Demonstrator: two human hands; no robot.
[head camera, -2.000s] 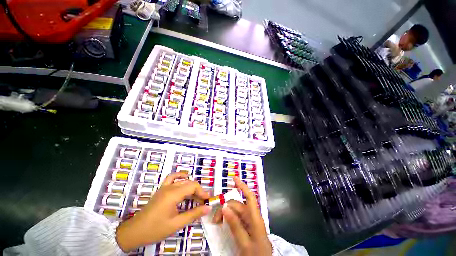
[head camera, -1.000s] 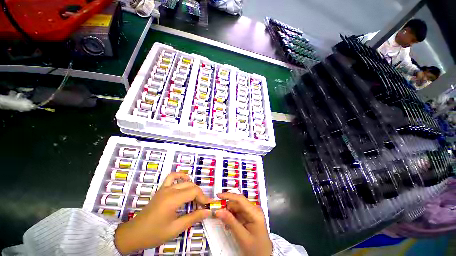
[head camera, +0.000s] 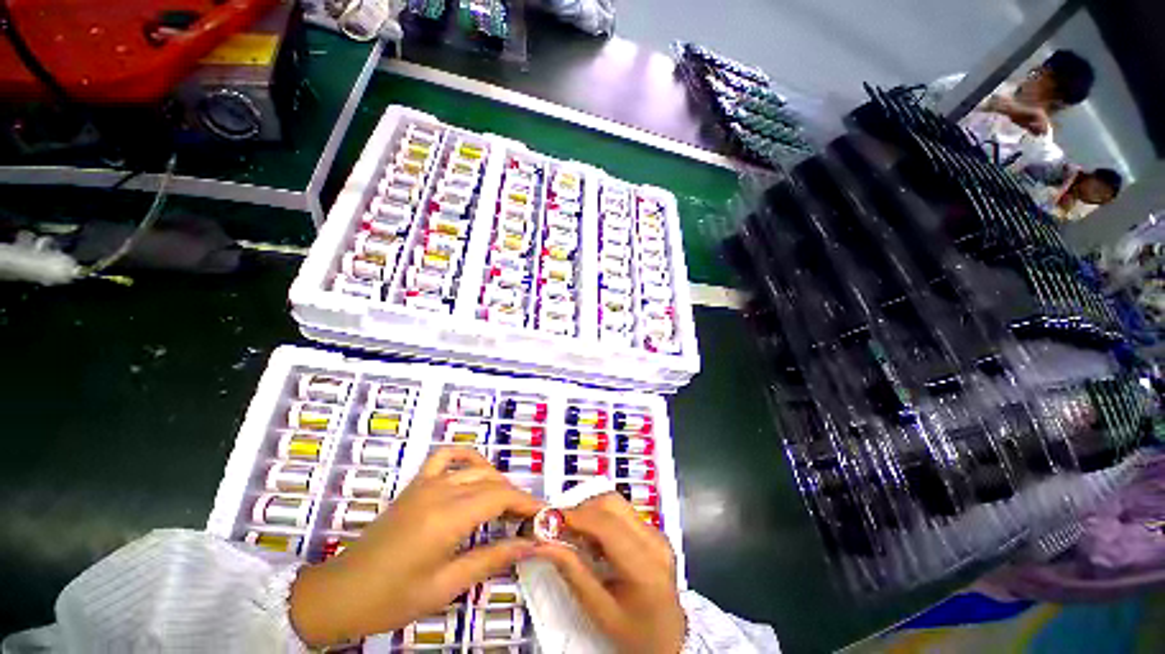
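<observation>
My left hand (head camera: 415, 549) and my right hand (head camera: 622, 562) meet above the near white tray (head camera: 249, 441). Between their fingertips they hold a small cylindrical component (head camera: 549, 523), its round end facing the camera. A white sheet (head camera: 560, 611) hangs under and between the fingers of my right hand, with a part showing above them. The near tray holds rows of cylinders, white, silver and yellow at left, black and red at right. My hands hide part of its middle.
Stacked white trays (head camera: 492, 335) with similar cylinders lie behind. Clear trays of black parts (head camera: 907, 345) stand tall at right. A red-orange bin (head camera: 115, 51) sits upper left over a metal box (head camera: 230, 113). A white cabled tool (head camera: 45, 259) lies left. Two people (head camera: 1022, 115) show at upper right.
The component has turned from lying sideways to showing its round end. More of the white sheet shows above my right fingers than one second ago. My left hand has barely moved.
</observation>
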